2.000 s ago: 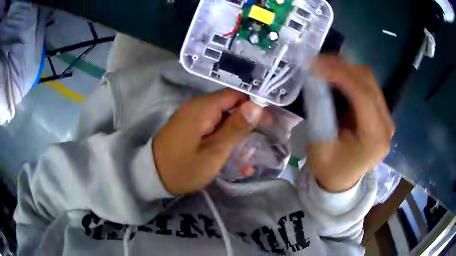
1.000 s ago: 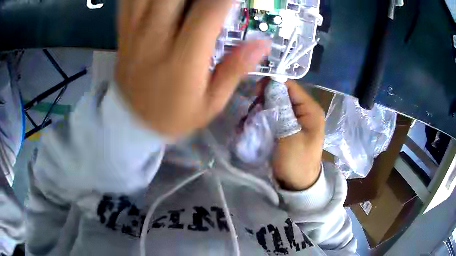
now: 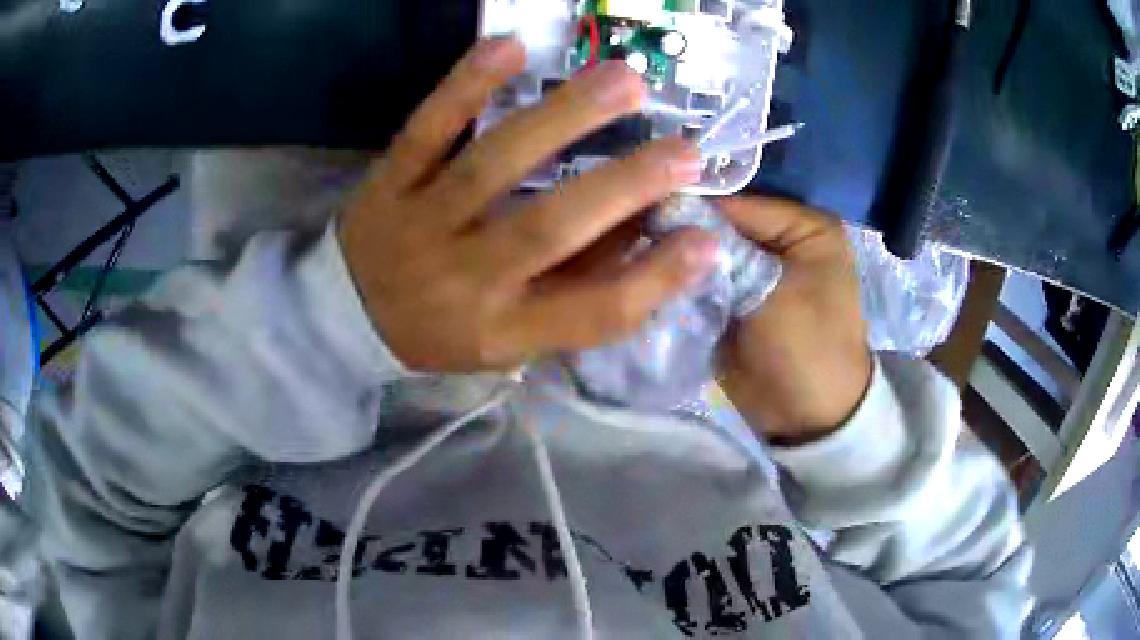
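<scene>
The white socket housing shell [image 3: 745,75] lies open side up at the top of the view, cut off by its edge. The green circuit board [image 3: 613,40] with a red wire sits inside. Thin white wires [image 3: 738,135] spread at its lower right corner. My left hand [image 3: 525,225] lies across the shell's lower left, fingers spread, its lower fingers touching the crinkled clear plastic bag [image 3: 663,344]. My right hand [image 3: 794,313] is below the shell's lower right corner, around the bag's upper end and the cord end; its fingertips are mostly hidden.
A dark green bench mat [image 3: 250,75] spans the top. A small white C-shaped clip [image 3: 183,21] lies at its upper left. A black handle [image 3: 923,138] lies right of the shell. Clear bags [image 3: 906,294] hang at the bench edge, above a cardboard box [image 3: 969,331].
My left hand left the cord at the shell's edge, passed up over the shell and now rests across it and the bag. My right hand moved from beside the shell to below its corner.
</scene>
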